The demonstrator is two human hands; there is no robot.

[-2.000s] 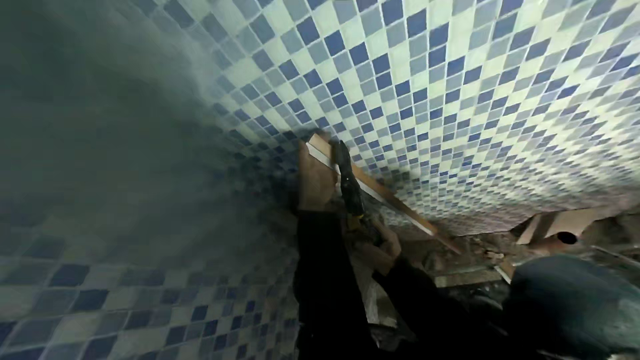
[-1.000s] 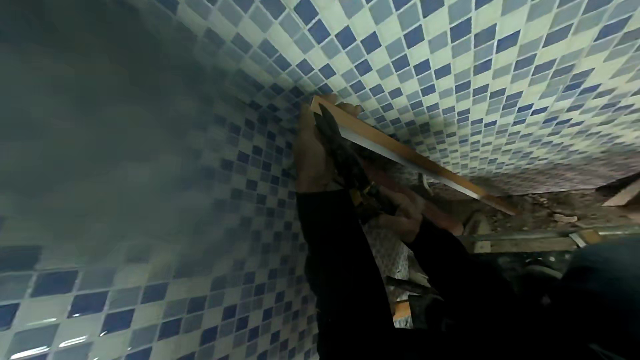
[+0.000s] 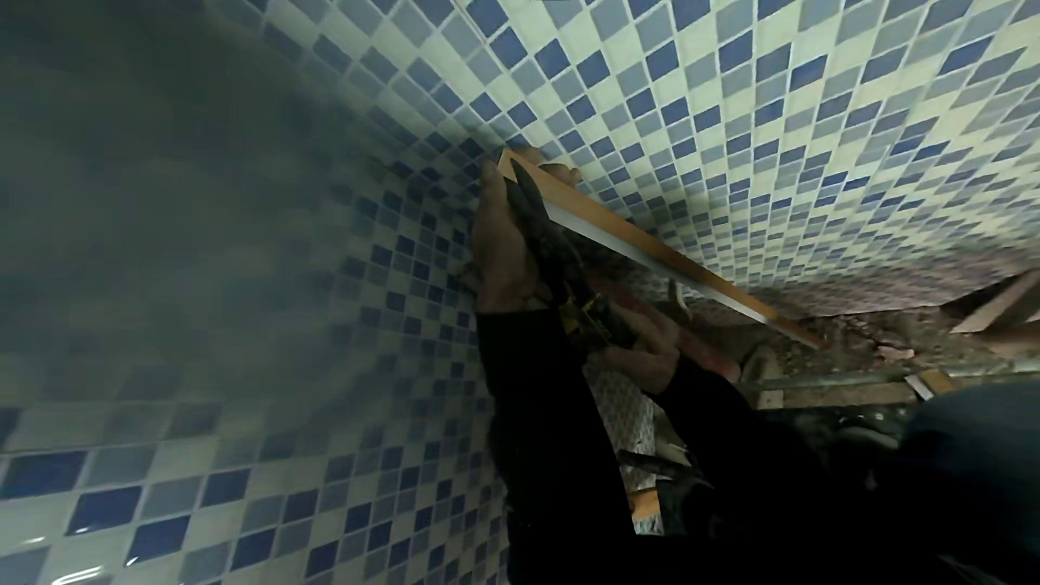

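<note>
My left hand (image 3: 500, 244) grips the upper end of a long, thin trim strip (image 3: 662, 253) with an orange-brown face and a white face. Some of its fingertips show behind the strip. The strip slants down to the right, close to the tiled wall. In my right hand (image 3: 646, 345) is a dark hand tool (image 3: 548, 236) with a pointed end and yellow parts near the grip. The tool's tip lies at the strip's upper end, beside the left hand. Shadow hides whether its jaws are apart.
Walls with blue, grey and white mosaic-pattern tiles (image 3: 691, 122) stand on both sides and meet behind the hands. At lower right are rubble (image 3: 894, 341), a pipe (image 3: 845, 378) and wood pieces (image 3: 1003, 305). A dark rounded thing (image 3: 975, 479) fills the lower right corner.
The tool's tip has shifted from beyond the strip's edge onto its upper end. The strip shows more of its white face than two seconds ago. Both hands keep their hold.
</note>
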